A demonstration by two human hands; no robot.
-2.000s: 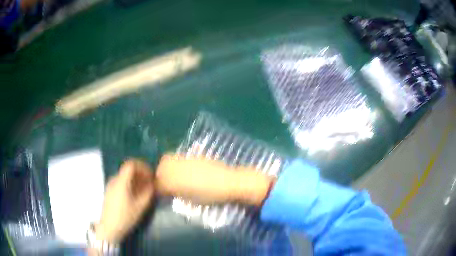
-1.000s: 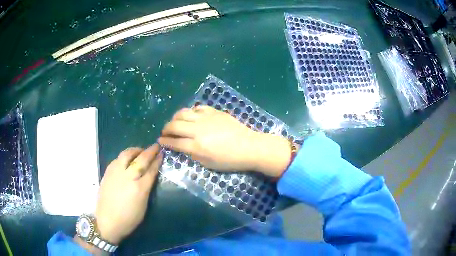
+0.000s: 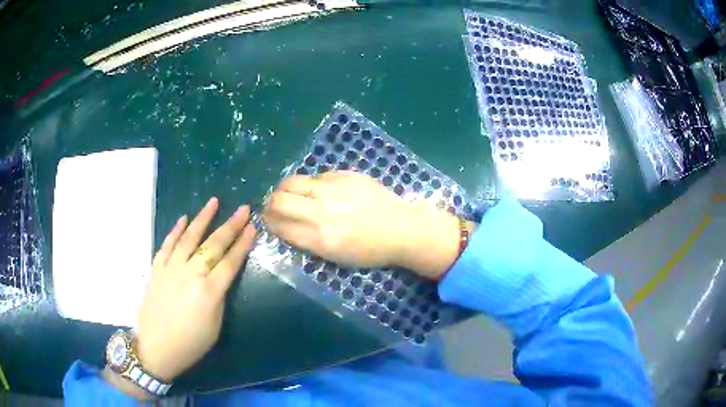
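A clear sheet with rows of small dark round parts (image 3: 368,290) lies at a slant on the green bench. My right hand (image 3: 342,219) rests over its middle and left edge, fingers bent and close together; what is under the fingertips is hidden. My left hand (image 3: 191,286) is spread flat on the bench to the left, its fingertips close to the sheet's left corner, and it holds nothing. A flat white block (image 3: 105,234) lies on the bench just left of my left hand.
Stacked dot sheets (image 3: 541,103) lie at the right. Beyond them are a clear film bundle (image 3: 649,131) and a glossy black tray or bag (image 3: 677,87). Pale strips (image 3: 215,32) lie at the back. A dark sheet in film (image 3: 17,230) is at the left edge.
My left hand has opened, its fingers spreading apart from their closed pose by the sheet's corner. My right hand stays over the sheet. The view has shifted slightly.
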